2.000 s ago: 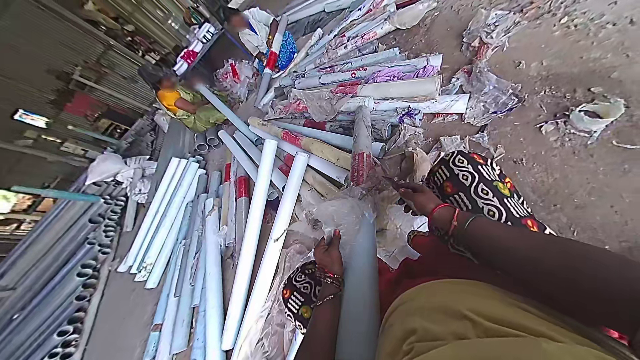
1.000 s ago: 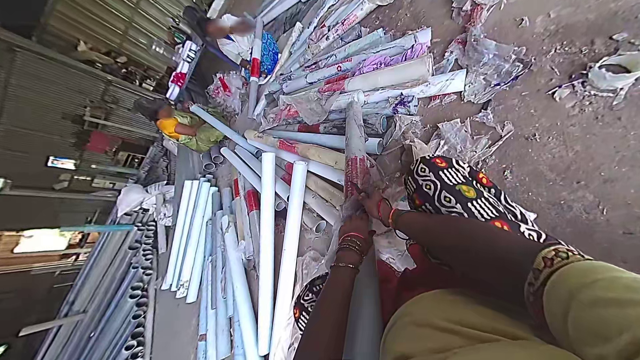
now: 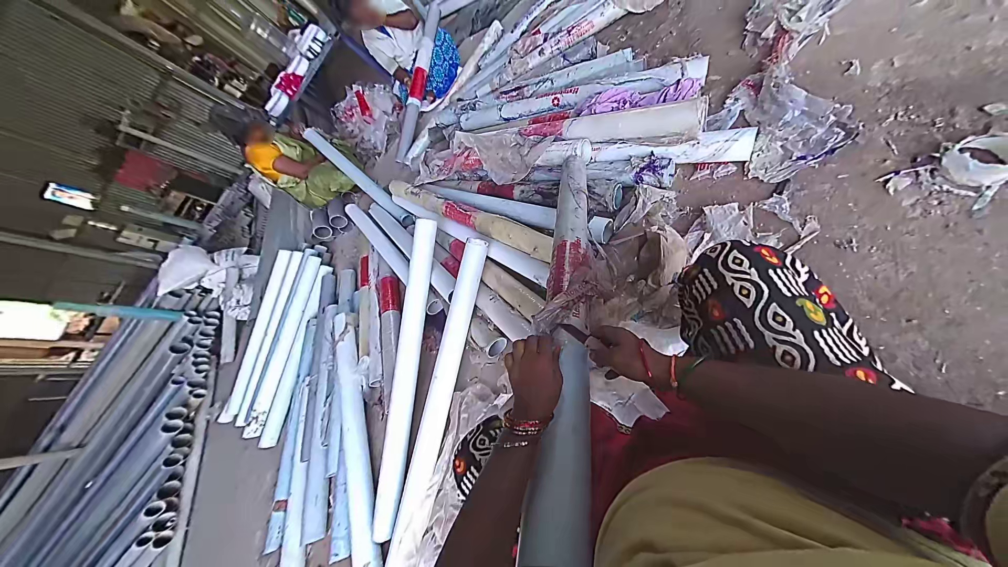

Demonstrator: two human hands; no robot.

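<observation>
A grey plastic pipe (image 3: 557, 449) runs up from the bottom edge between my arms, its upper part still covered by a printed plastic wrapper (image 3: 570, 268) with a red band. My left hand (image 3: 534, 374) rests on the pipe's left side at the wrapper's crumpled lower edge; its fingers are bent, and whether they grip film is hard to see. From the other side my right hand (image 3: 624, 353) holds a small dark-bladed knife (image 3: 573, 333), the blade lying across the pipe by that edge. Torn film (image 3: 654, 244) lies beside the wrapped part.
White pipes (image 3: 405, 378) lie to the left, wrapped pipes (image 3: 630, 126) at the top. Stacked grey pipes (image 3: 102, 425) fill the far left. Two people sit further off, one with a pipe (image 3: 417, 79). Plastic scraps (image 3: 799, 126) litter the ground at right.
Two seconds ago my left hand was lower, beside the bare pipe; it moved up to the wrapper's edge. My right hand now has the knife blade over the pipe.
</observation>
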